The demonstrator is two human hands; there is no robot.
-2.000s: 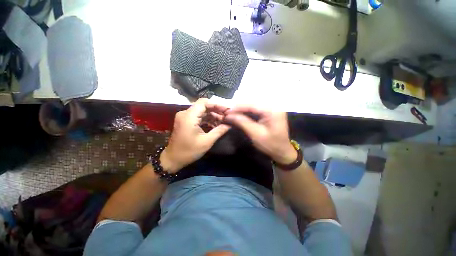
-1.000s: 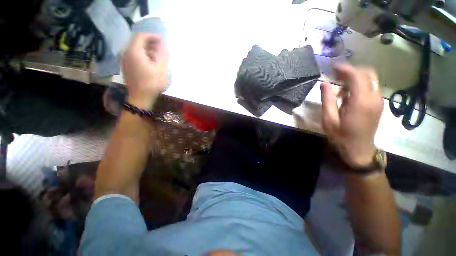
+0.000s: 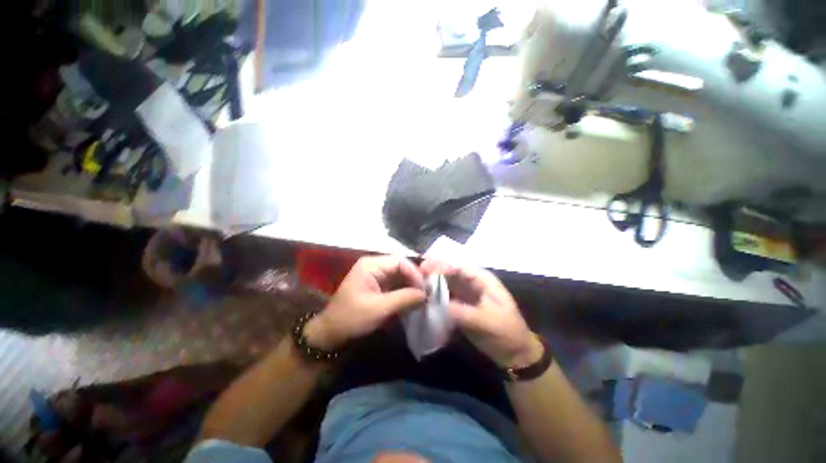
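Note:
A pale pocket flap (image 3: 429, 327) hangs between my two hands, over my lap just below the table's front edge. My left hand (image 3: 376, 294) grips its upper left edge with thumb and fingers. My right hand (image 3: 475, 303) grips its upper right side. The fingers hide part of its top, where a narrow dark opening or fold shows. The turned dark grey flaps (image 3: 437, 201) lie in a crossed pile on the white table (image 3: 335, 172), just beyond my hands. The pale stack of unturned flaps (image 3: 243, 176) lies at the table's left part. The picture is blurred.
Black-handled shears (image 3: 645, 212) lie on the machine bed at the right. The sewing machine (image 3: 706, 108) stands at the back right. A device with a yellow face (image 3: 763, 244) and small snips (image 3: 788, 290) are at the right edge. A tools heap (image 3: 136, 149) is at the left.
Both hands have come together from the pale stack and the table's right side, and now hold a pale flap. Against two seconds ago, the view reaches farther over the table.

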